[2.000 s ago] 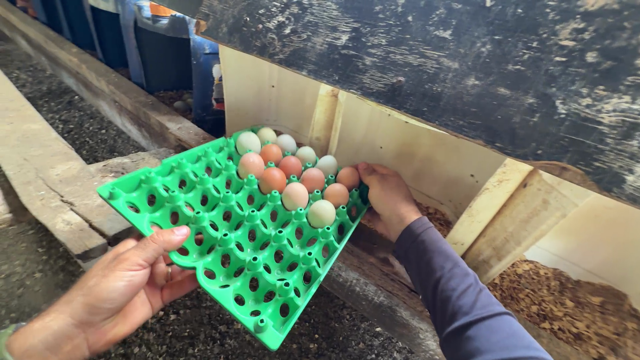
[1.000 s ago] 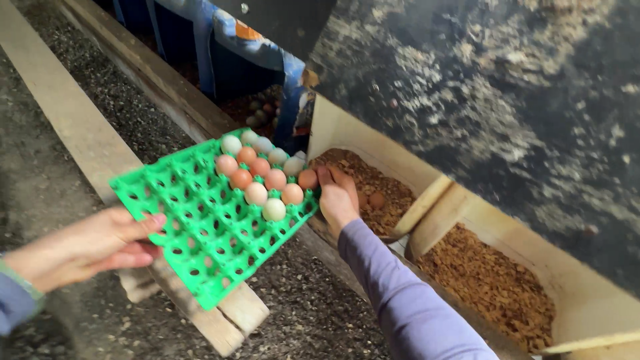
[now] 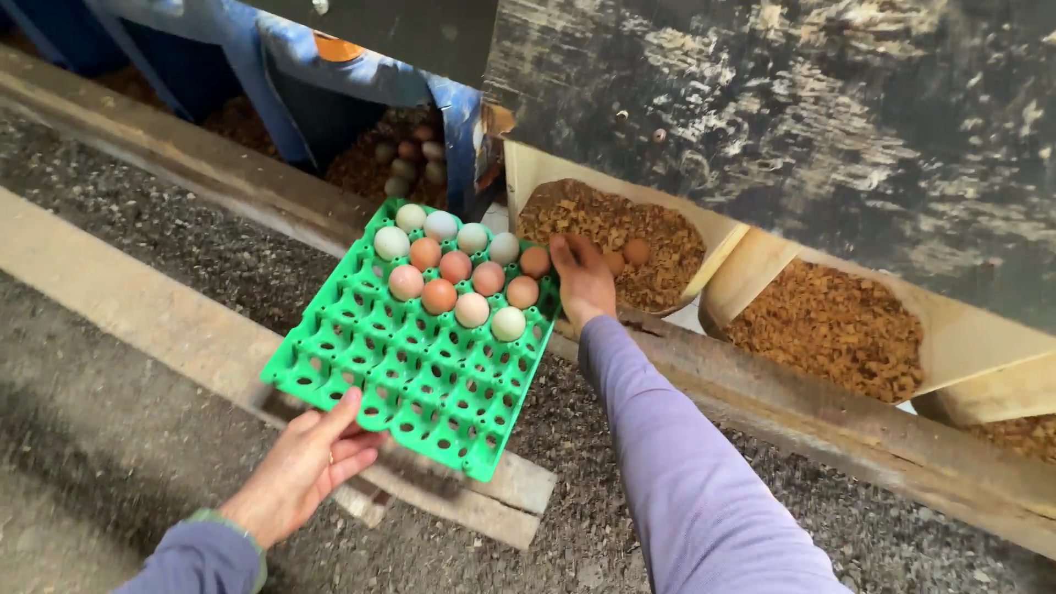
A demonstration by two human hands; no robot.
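Note:
My left hand (image 3: pixel 309 466) grips the near left edge of a green plastic egg tray (image 3: pixel 388 355), thumb on top and fingers beneath. Several eggs, pale green, cream, pink and brown, fill cups at the tray's far end, such as an orange-brown egg (image 3: pixel 439 296). At the tray's right far corner is my right hand (image 3: pixel 584 276), its fingertips beside a brown egg (image 3: pixel 535 261); whether they grip the tray's rim or the egg is hard to tell. Just right of that hand, brown eggs (image 3: pixel 636 252) lie on wood shavings in a nest box (image 3: pixel 569 198), one partly hidden.
More eggs (image 3: pixel 410 150) lie in a blue nest compartment (image 3: pixel 474 140) beyond the tray. A second pale nest box holds shavings (image 3: pixel 833 330). A weathered dark panel (image 3: pixel 784 124) overhangs the boxes. A wooden beam (image 3: pixel 792 404) runs along their front, and planks (image 3: pixel 140 289) lie over the gravelly ground.
The view has turned down toward the nest boxes. My left hand still holds the tray, and my right hand stays at its far right corner. The same group of eggs sits in the tray.

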